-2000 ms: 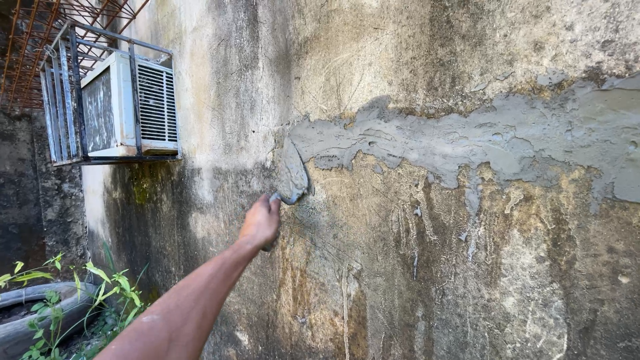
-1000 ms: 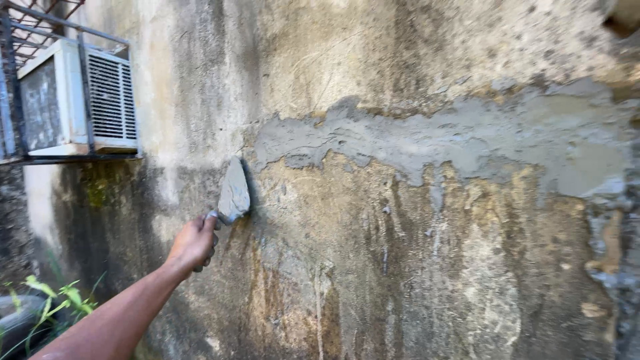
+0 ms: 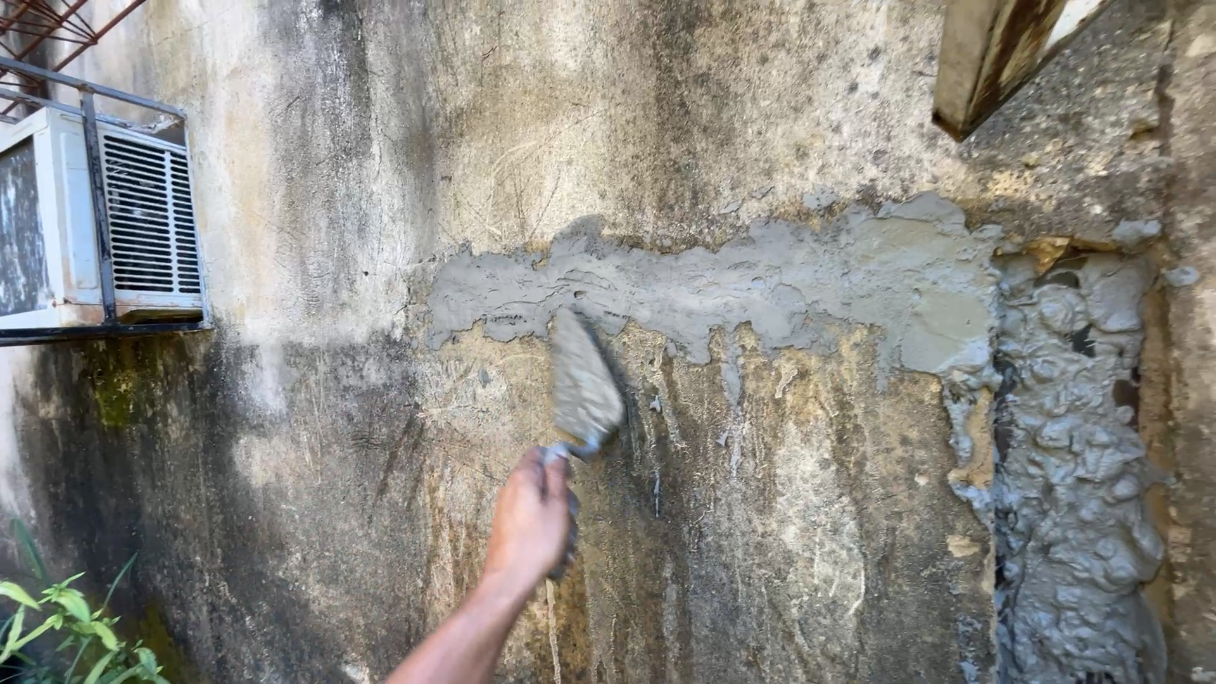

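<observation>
My left hand (image 3: 532, 521) is closed around the handle of a mortar-coated pointing trowel (image 3: 586, 380). The blade points up and slightly left, its tip at the lower edge of a horizontal band of wet grey mortar (image 3: 684, 290). This band runs across a stained, weathered masonry wall (image 3: 807, 494). At its right end stands a vertical recess filled with lumpy wet mortar (image 3: 1073, 456). Blur softens the trowel and hand. No part of my right hand shows.
A caged air conditioner unit (image 3: 152, 218) juts from the wall at the left, below rusty metal rods (image 3: 57, 38). A weathered beam end (image 3: 993, 66) projects at the upper right. Green leaves (image 3: 71, 608) grow at the lower left.
The trowel in my left hand has moved right along the band, from its left end to its lower edge. The view has swung right, bringing the mortar-filled recess into sight.
</observation>
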